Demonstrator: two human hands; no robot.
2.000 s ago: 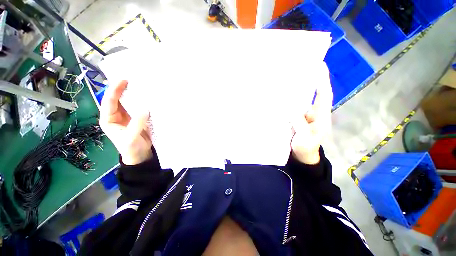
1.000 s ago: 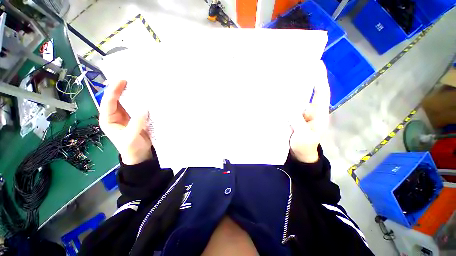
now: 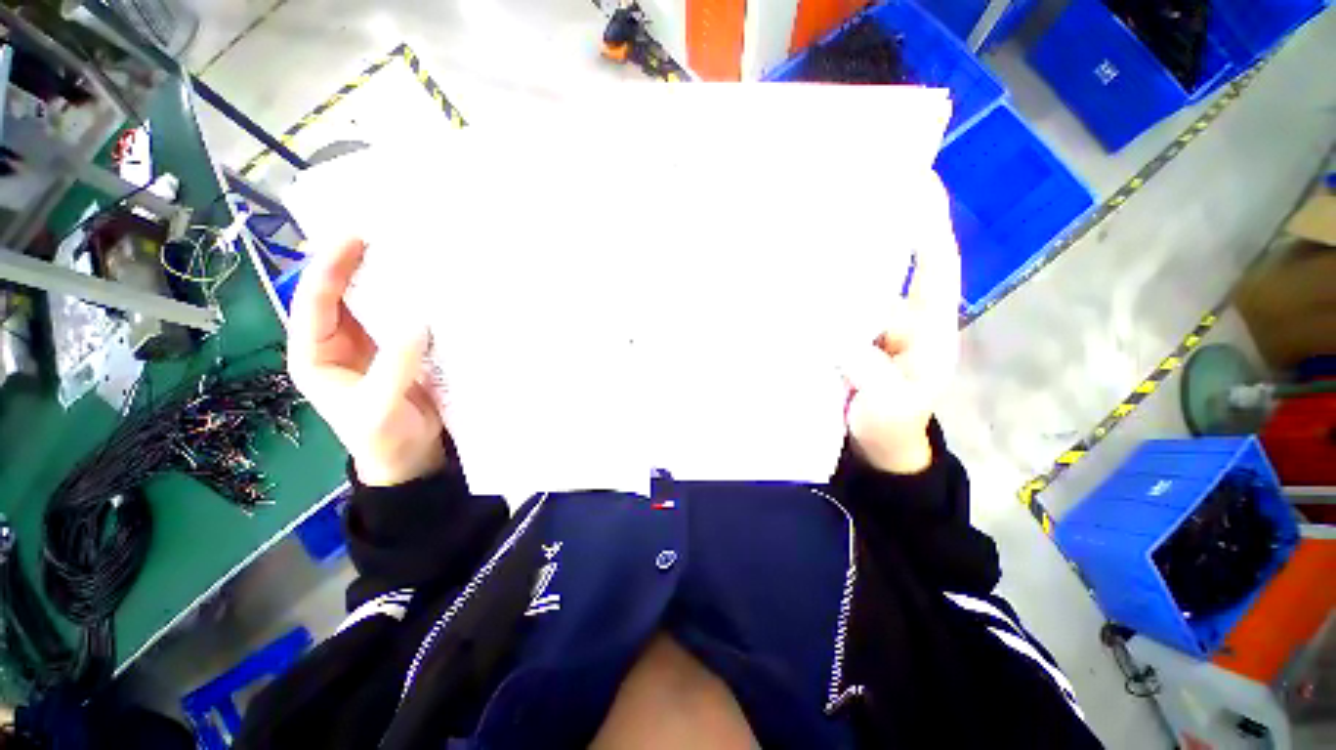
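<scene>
White work order sheets [image 3: 645, 279] are spread in front of my chest, overexposed so that no print can be read. My left hand [image 3: 359, 366] holds their left side, with the thumb and a finger showing at the edge. My right hand [image 3: 901, 366] holds their right side. Both hands are partly washed out where they meet the paper, so some fingers cannot be made out.
A green bench [image 3: 301, 491] at the left bears a coiled black cable bundle [image 3: 95, 528] under a metal frame. Blue bins [image 3: 1011, 198] stand at the upper right. Another blue bin [image 3: 1136, 513] with black parts stands at the right, near yellow-black floor tape [image 3: 1143, 403].
The sheets and my right hand have shifted slightly to the left. Both hands keep their hold on the paper.
</scene>
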